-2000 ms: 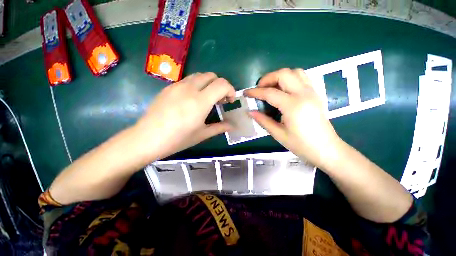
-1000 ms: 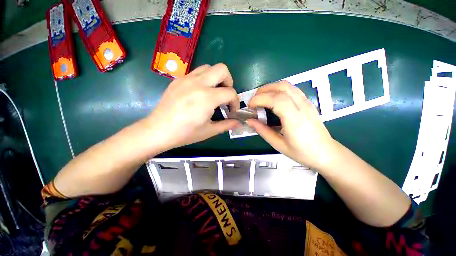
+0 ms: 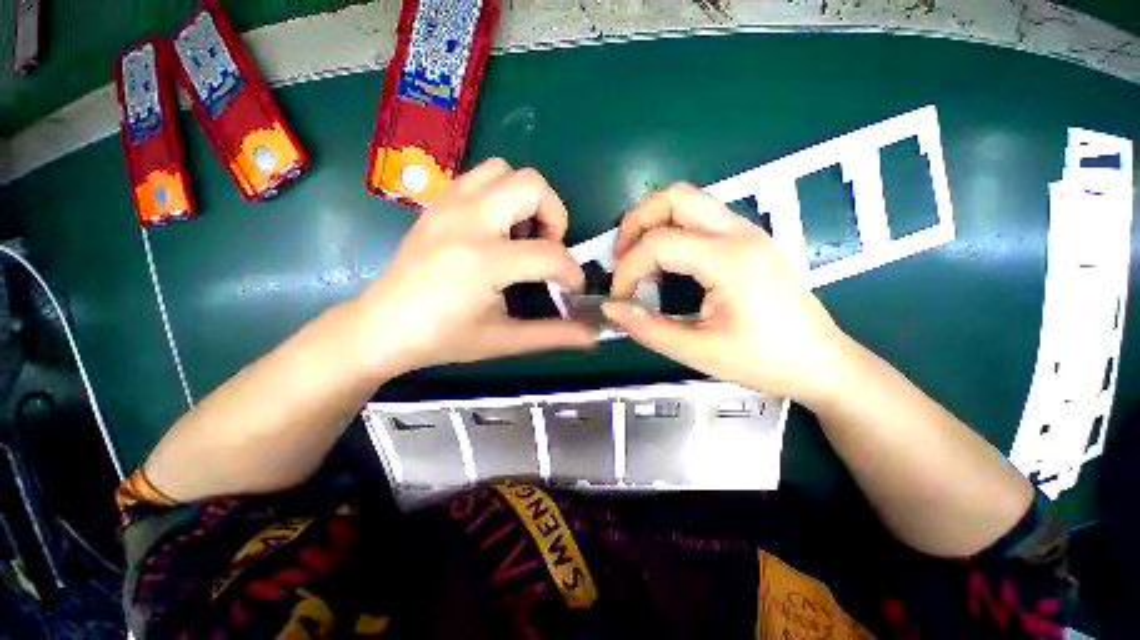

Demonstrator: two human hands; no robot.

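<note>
My left hand [image 3: 465,273] and my right hand [image 3: 740,298] meet over the left end of a partly used label strip [image 3: 870,200]. Their fingertips pinch a small grey adhesive label [image 3: 584,305], seen nearly edge-on and partly hidden by the fingers. Whether it still touches the strip cannot be told. The strip slants up to the right, with green showing through its open windows. A stack of label strips [image 3: 580,450] lies nearest my body. A red unit [image 3: 413,123] with an orange end and pale round spot lies beyond my left hand.
Two more red units [image 3: 155,148] with orange ends lie at upper left. Waste strips [image 3: 1078,306] are piled at far right. A pale rail [image 3: 625,23] curves across the back of the green surface. Thin cables [image 3: 69,331] run at far left.
The grey label lay flatter and broader two seconds ago and now appears bent or tilted up between the fingertips. Both hands stay close together. The whole view has shifted slightly.
</note>
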